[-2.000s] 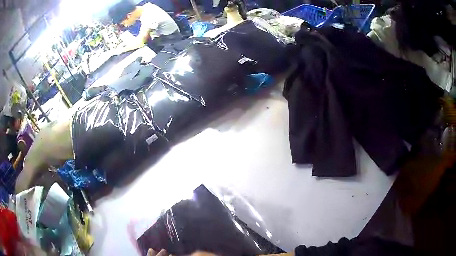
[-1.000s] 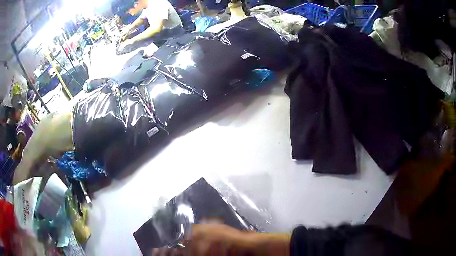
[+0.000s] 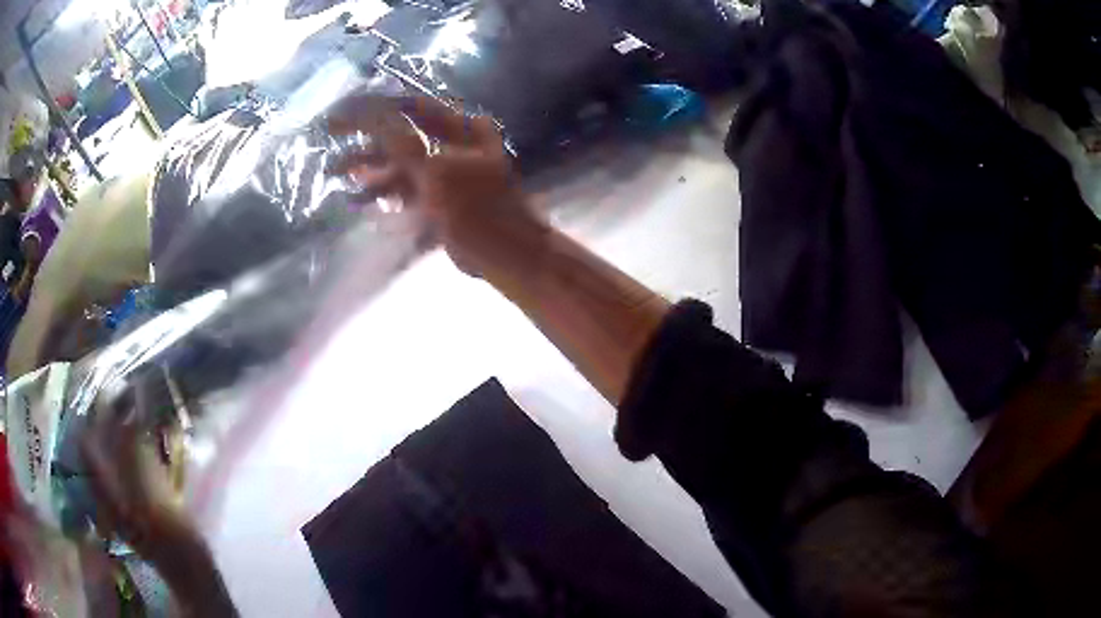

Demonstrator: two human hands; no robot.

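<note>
A dark folded garment [image 3: 483,507] lies matte on the white table at the bottom centre. A clear bag with a pinkish edge [image 3: 272,326], blurred, spans the air beyond it, between my hands. My right hand [image 3: 435,175] is stretched forward over the stack of packed garments, fingers partly spread at the bag's far end. My left hand [image 3: 139,495] is blurred at the lower left, at the bag's near end. The exact finger grip is hard to see.
The stack of packed glossy garments [image 3: 543,60] lies along the far side. A pile of dark unfolded garments [image 3: 942,181] hangs over the right side. Printed strips [image 3: 36,410] lie at the left edge. A person's purple sleeve shows at far left.
My right hand has moved from the folded garment forward over the stack. My left hand has come into view at the left. The bag is now raised, and the garment looks matte. The view has shifted.
</note>
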